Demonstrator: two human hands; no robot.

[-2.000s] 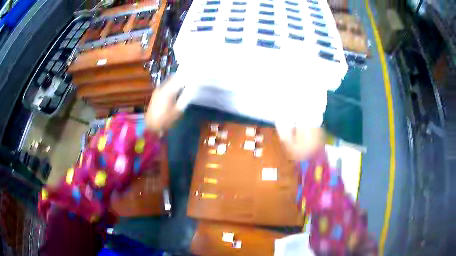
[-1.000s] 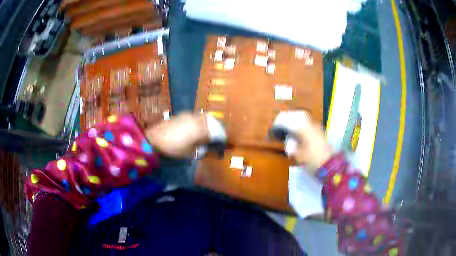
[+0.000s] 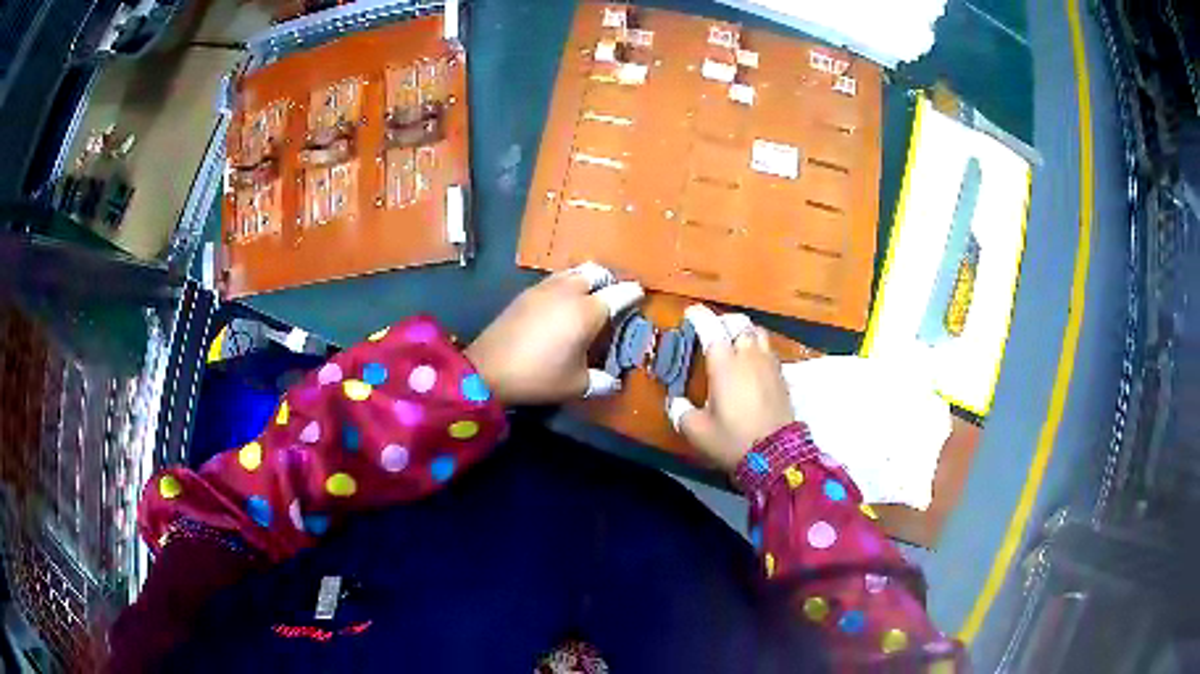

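Observation:
My left hand (image 3: pixel 559 335), with white finger cots, grips a small dark part (image 3: pixel 633 342) between thumb and fingers. My right hand (image 3: pixel 732 382), also with finger cots, grips a second small dark part (image 3: pixel 675 353). The two parts are side by side with a narrow gap, over the lower flat bakelite plate (image 3: pixel 644 412). The larger flat bakelite plate (image 3: pixel 737 132) lies just beyond the hands, with slots, a white label and small pale pads. Whether the parts touch the lower plate is hard to tell.
An assembly jig (image 3: pixel 345 158) lies to the left, with a tan board (image 3: pixel 155 145) beyond it. A crumpled white cloth (image 3: pixel 871 428) lies right of my right hand. A knife (image 3: pixel 959 257) rests on a white yellow-edged board (image 3: pixel 996 198). White trays (image 3: pixel 855 19) stand at the top.
The hands let go of the white tray stack and came down near my body, now holding two dark parts closer together. The view has tilted downward.

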